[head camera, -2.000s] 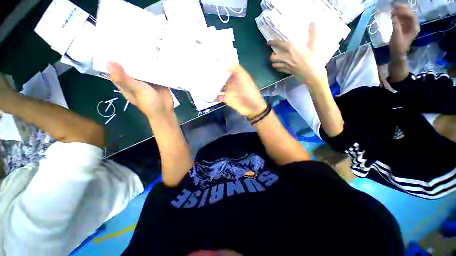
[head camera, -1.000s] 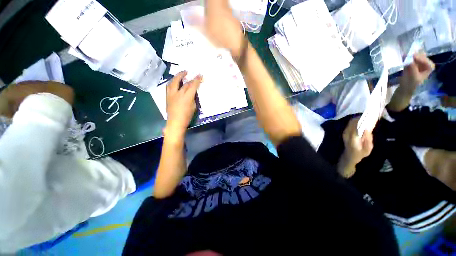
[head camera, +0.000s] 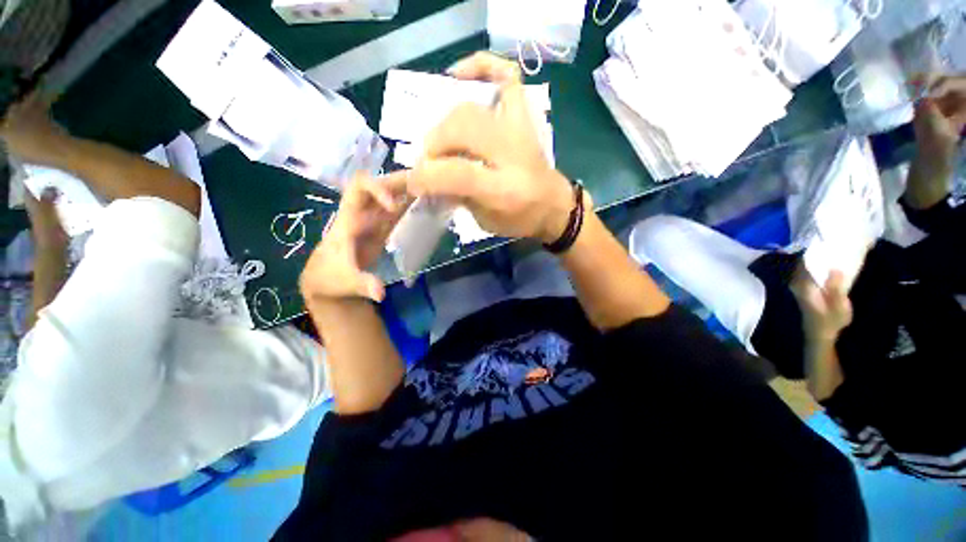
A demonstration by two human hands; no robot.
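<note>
My left hand (head camera: 344, 249) and my right hand (head camera: 493, 169) meet over the bench edge, around a small white carton (head camera: 421, 235). The carton is tilted, slightly blurred and partly hidden by my fingers. My left thumb sticks out towards me. Flat white cartons (head camera: 408, 104) lie on the green bench behind and under my hands. A row of white boxes (head camera: 286, 127) with dark print on the end one lies at the left.
A fanned stack of flat cartons (head camera: 699, 85) lies right of my hands. White boxes with cable loops (head camera: 535, 26) stand at the back. A cable ring and white sticks (head camera: 291, 228) lie at the left. A person in white trousers (head camera: 201, 349) sits left; another person holds white cartons (head camera: 847, 206) at right.
My right hand has come back from the far side of the bench to meet my left hand. A small carton now shows between them. The person at right has lowered the white cartons.
</note>
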